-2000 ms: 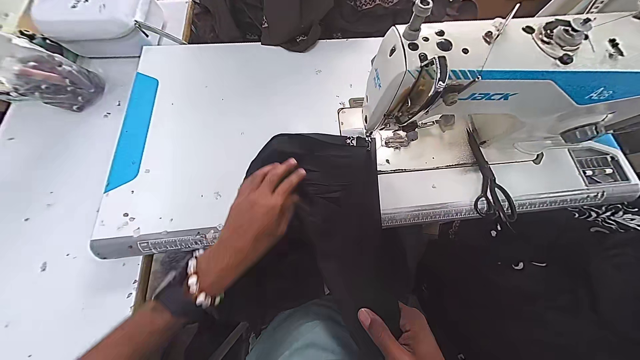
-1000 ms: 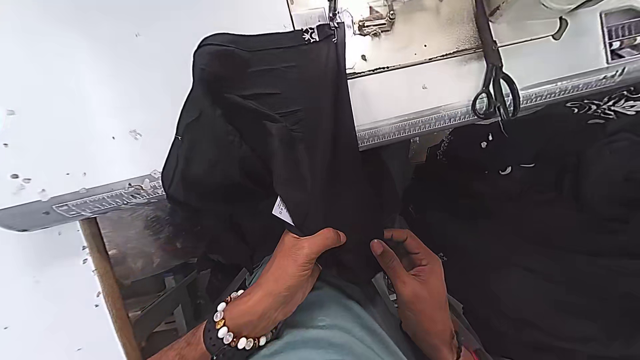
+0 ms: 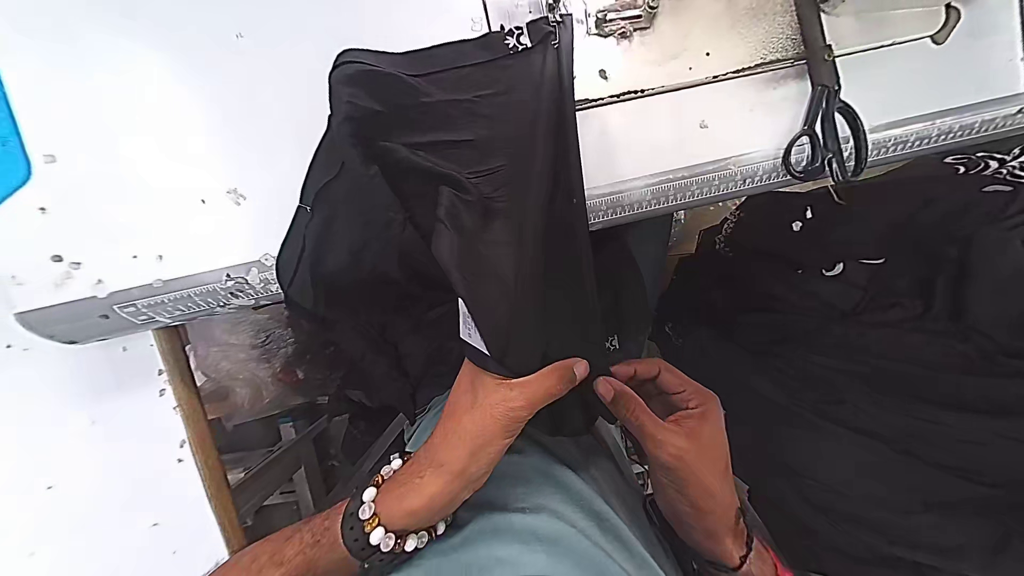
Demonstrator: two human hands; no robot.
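Observation:
A black garment piece (image 3: 512, 200) runs from the sewing machine's presser foot (image 3: 554, 18) over the table's front edge down to my lap. My left hand (image 3: 512, 400) grips its lower edge, thumb on top and the fingers hidden beneath the cloth. Close beside it, my right hand (image 3: 668, 424) pinches the same edge between thumb and index finger. A small white label (image 3: 472, 328) shows on the fabric above my left hand. Near the presser foot, a patch of white pattern (image 3: 516, 37) is visible on the cloth.
Black-handled scissors (image 3: 828, 132) lie on the machine bed, their handles over the ruler-marked front edge (image 3: 720, 178). More black fabric (image 3: 824, 360) with some white pattern is heaped at the right. A wooden leg (image 3: 198, 436) stands below the table at left. Lint and scraps dot the white tabletop (image 3: 160, 144).
My left hand has moved from atop the cloth on the table down to its lower edge, beside my right hand. The view has tilted down and closer.

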